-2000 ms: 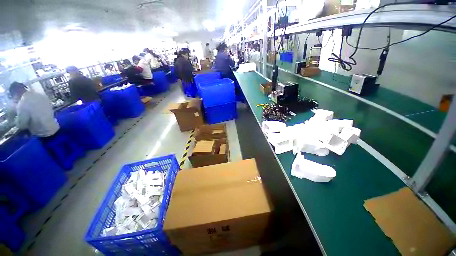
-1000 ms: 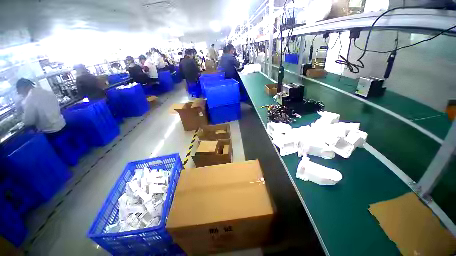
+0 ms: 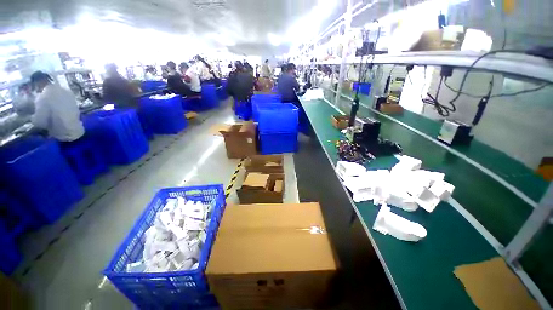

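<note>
Neither of my hands is in the picture. White plastic housings point(image 3: 397, 184) lie heaped on the green-topped bench point(image 3: 400, 267) to the right, with one housing point(image 3: 398, 224) apart from the heap, nearer to me. A dark tangled pile of small parts point(image 3: 353, 152) lies just behind the heap. A blue perforated crate point(image 3: 164, 284) at the lower left holds many white pieces point(image 3: 176, 236). A closed brown carton point(image 3: 271, 239) stands against the crate's right side, beside the bench.
A cardboard sheet point(image 3: 498, 283) lies on the bench at the lower right. Black-and-silver blocks point(image 3: 366, 129) stand farther back. Open cartons point(image 3: 261, 186) and stacked blue bins point(image 3: 278, 128) stand along the aisle. People work at the left line, one in a white top point(image 3: 57, 112). Yellow-black tape point(image 3: 234, 177) marks the floor.
The camera view has shifted a little, so the bench things appear farther right and lower. The housings, crate and carton keep their arrangement.
</note>
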